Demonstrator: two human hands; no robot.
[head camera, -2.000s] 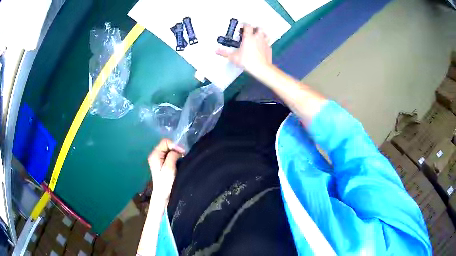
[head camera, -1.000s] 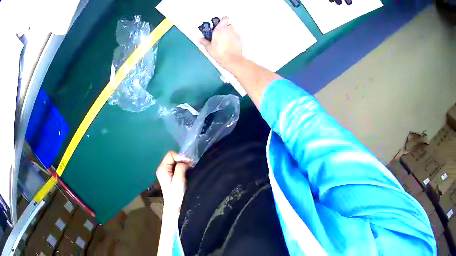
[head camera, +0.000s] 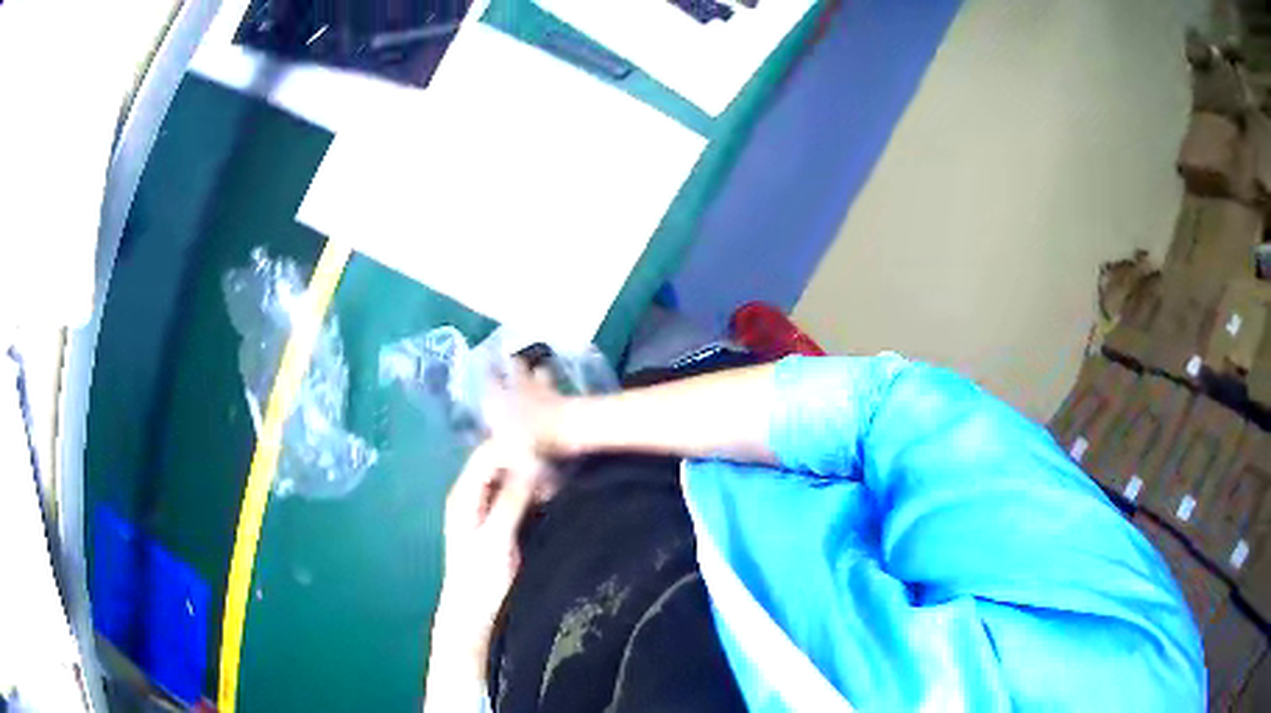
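A crinkled clear plastic bag (head camera: 429, 373) lies over the near edge of the green mat, its near end at my hands. My left hand (head camera: 488, 504) grips the bag's near end, partly covered by my right hand. My right hand (head camera: 527, 415) is blurred and lies over the bag, next to my left hand. A small dark piece (head camera: 533, 354) shows at the right hand's fingers, against the plastic; whether it is held or inside the bag cannot be told. The middle white sheet (head camera: 516, 160) shows no strap pieces.
Another crinkled clear bag (head camera: 310, 383) lies across the yellow tape (head camera: 255, 536). A black foam tray (head camera: 356, 39) is at the top left. Dark strap pieces (head camera: 714, 10) lie on the far white sheet (head camera: 697, 59). Cardboard boxes (head camera: 1157, 432) stand at the right, beyond a red object (head camera: 769, 332).
My right hand has moved from the white sheet back to the bag beside my left hand. The dark strap pieces are gone from the middle sheet. The view has shifted, showing the foam tray.
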